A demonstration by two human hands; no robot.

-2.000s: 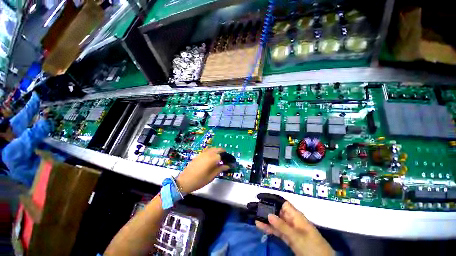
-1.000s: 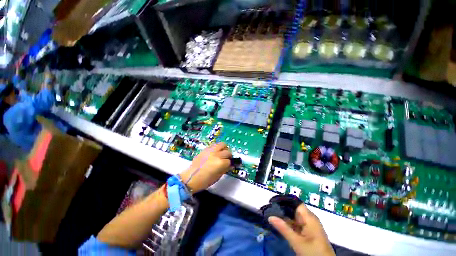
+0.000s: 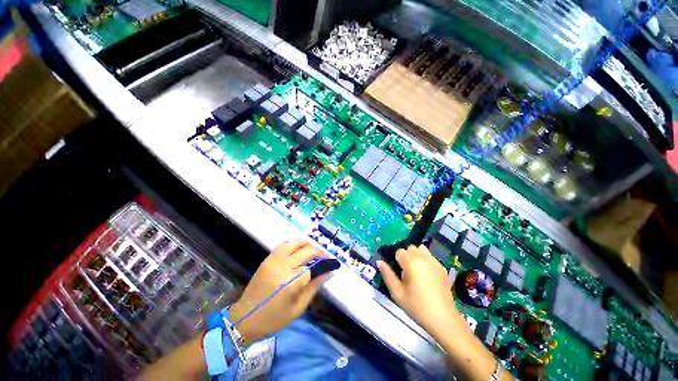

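Observation:
A green circuit board [image 3: 297, 152] crowded with parts lies on the metal-edged line. Grey blocks [image 3: 390, 175] stand on it, and black parts [image 3: 338, 239] line its near edge. My left hand [image 3: 279, 289], with a light blue wrist strap [image 3: 216, 344], is over the line's metal edge. A black lump is at its fingertips; I cannot tell whether it is a finger cover or a part. My right hand [image 3: 422, 286] reaches to the board's near right corner. Its fingertips are dark against the black gap, so anything between them is hidden.
A second board with a reddish-dark toroidal inductor [image 3: 474, 287] lies to the right. Behind are loose white parts [image 3: 355, 50], a cardboard tray [image 3: 420, 104] and pale yellow discs [image 3: 539, 165]. A blue coiled cord [image 3: 520, 123] crosses the view. Clear blister trays [image 3: 141, 275] are at lower left.
The view has turned and tilted down, showing more of the blister trays. My right hand has moved from below the line's edge onto the board's corner. My left hand has drawn back to the metal edge.

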